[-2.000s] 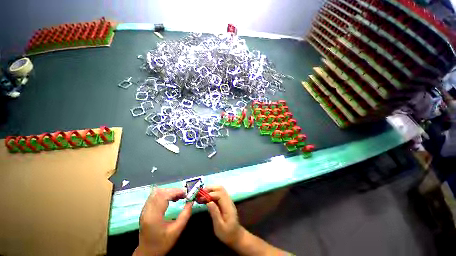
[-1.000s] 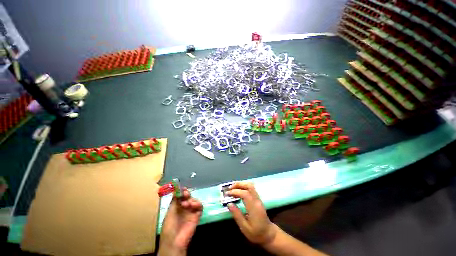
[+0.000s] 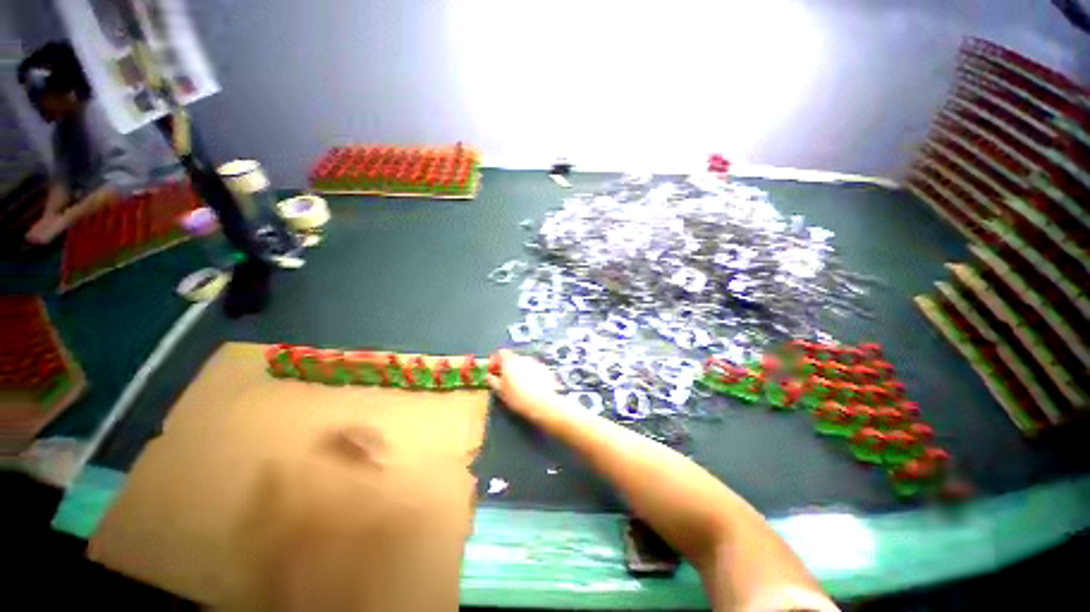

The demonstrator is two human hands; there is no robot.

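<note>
A row of red-and-green finished units (image 3: 383,368) stands along the far edge of the tan cardboard sheet (image 3: 203,478). My right hand (image 3: 521,385) reaches across the mat to the row's right end, its fingertips closed on the end unit, which they partly cover. My left hand (image 3: 329,502) is a brown blur low over the cardboard; its fingers and anything in them cannot be made out. The dark fixture (image 3: 650,548) lies at the near bench edge beside my right forearm, with no hand on it. Silver-white frames (image 3: 693,257) lie in a large pile beyond my forearm.
Loose red-and-green board assemblies (image 3: 855,401) stand right of the frame pile. Stacked loaded trays (image 3: 1016,263) rise at right. A loaded tray (image 3: 395,173) lies at the back left. Tape rolls (image 3: 302,213) and a dark stand (image 3: 221,203) are at left. A person (image 3: 84,144) works farther left.
The view has swung left. My right hand has left the fixture and moved to the row on the cardboard. My left hand, which held a unit, has moved over the cardboard and blurred.
</note>
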